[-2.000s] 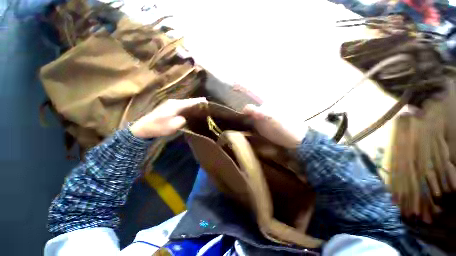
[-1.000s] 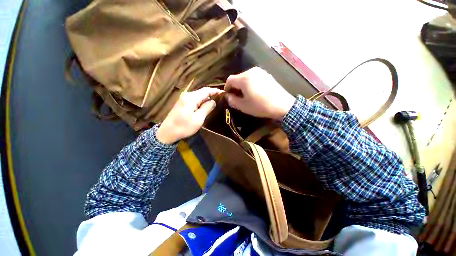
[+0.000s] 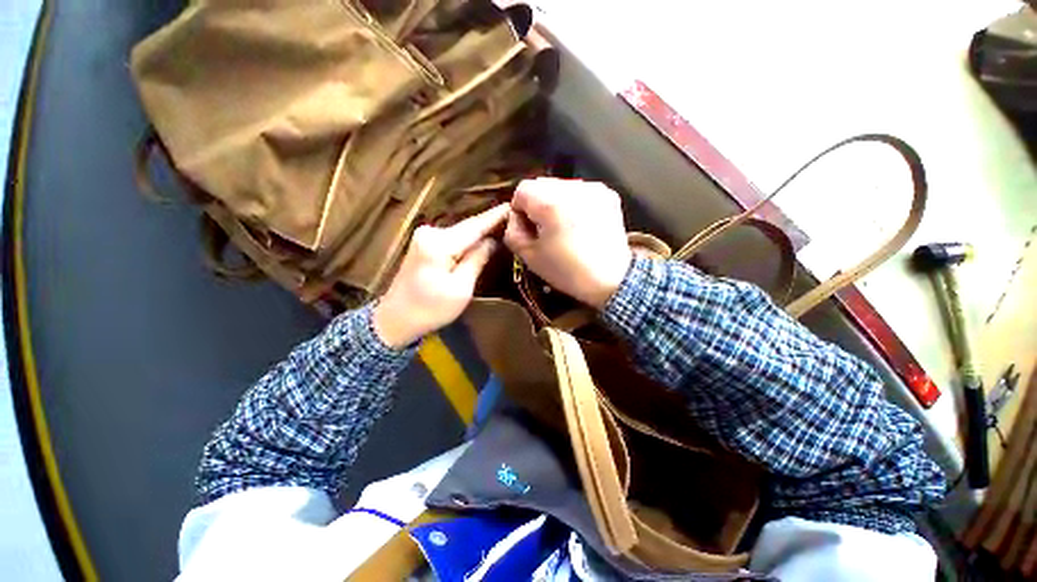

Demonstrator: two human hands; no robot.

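Observation:
A tan tote bag body (image 3: 506, 347), darker brown inside, stands open on my lap. My left hand (image 3: 438, 273) pinches the bag's far top edge between thumb and fingers. My right hand (image 3: 572, 237) is bent over the same edge right beside it, fingertips nearly touching the left ones; its grip is partly hidden behind the knuckles. A small gold-coloured piece (image 3: 517, 271) hangs just below the right fingers inside the bag. One tan handle (image 3: 591, 438) lies over the near side. The other handle (image 3: 913, 188) loops out to the right over the table.
Stacked tan bags (image 3: 273, 102) lie at the upper left. A dark red strip (image 3: 711, 159) runs along the white table (image 3: 796, 68). A hammer (image 3: 959, 330) and small pliers-like snips (image 3: 1002, 390) lie at right. Brown folded parts (image 3: 1012, 500) show at the lower right edge. A yellow line crosses the dark floor.
The view has steadied after swinging left. Both hands were apart along the bag's edge and are now close together at its far end. Since one second ago they have shifted only slightly.

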